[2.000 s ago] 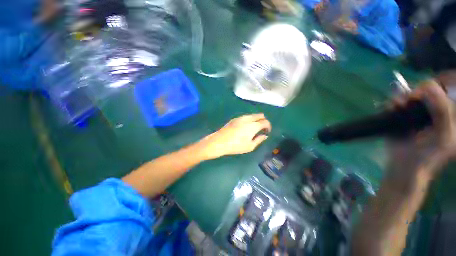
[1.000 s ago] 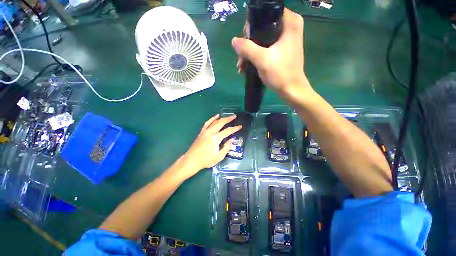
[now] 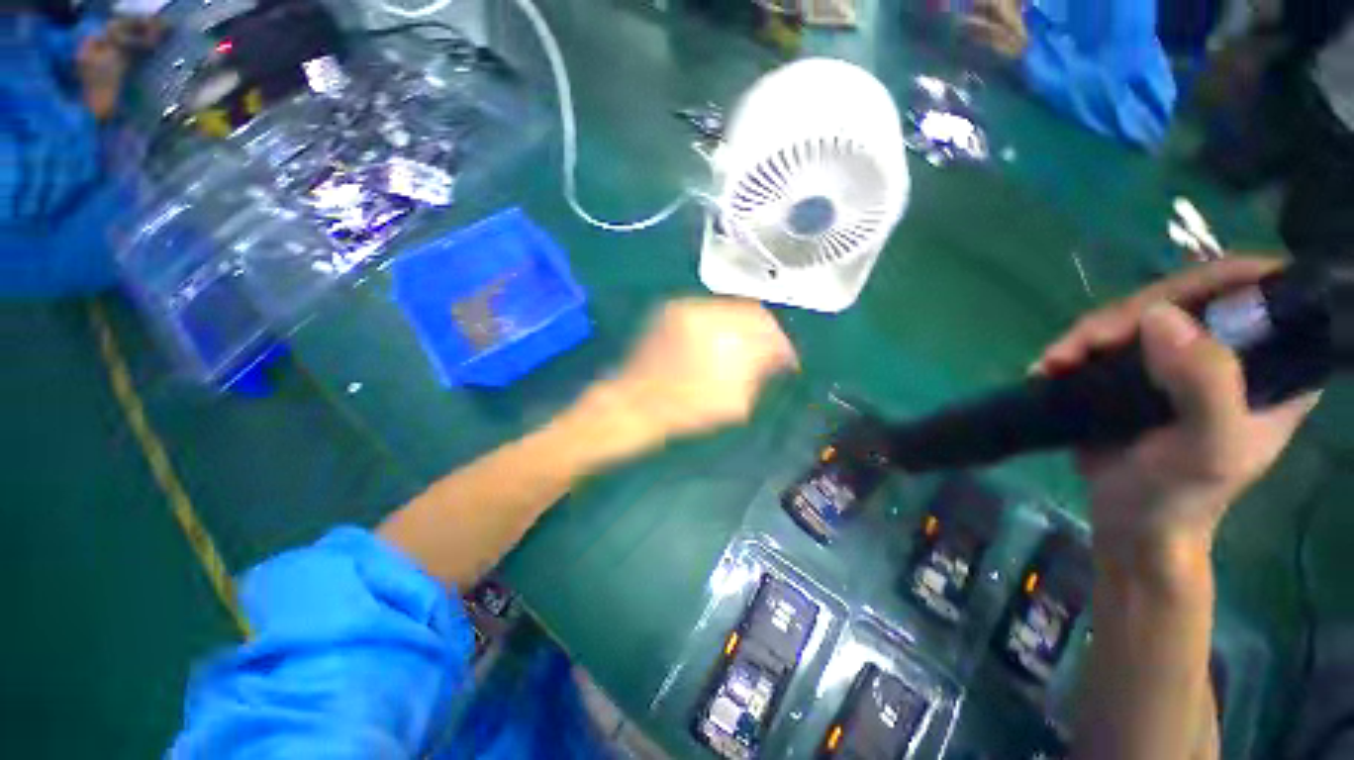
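My right hand (image 3: 1188,401) grips the thick black electric screwdriver (image 3: 1025,420), held slanting with its nose towards the upper left phone housing (image 3: 833,487) in the clear blister tray (image 3: 849,624). Whether the tip touches is not clear. My left hand (image 3: 710,364) is blurred, fingers curled, just above and left of that housing; its fingertips are unclear, and I cannot tell if it holds anything. More slim black phone housings with orange side marks, such as one at the lower left (image 3: 759,664), lie in the tray pockets. My right forearm hides part of the tray.
An open blue parts bin (image 3: 512,349) with small screws stands left of my left hand. A white desk fan (image 3: 811,193) stands beyond. A clear tray heaped with silver parts (image 3: 364,178) is far left. Blue-sleeved people are at the upper left and upper right.
Since one second ago the view has turned, and my left hand has moved off the upper left housing. The screwdriver has gone from nearly upright to slanting, still in my right hand.
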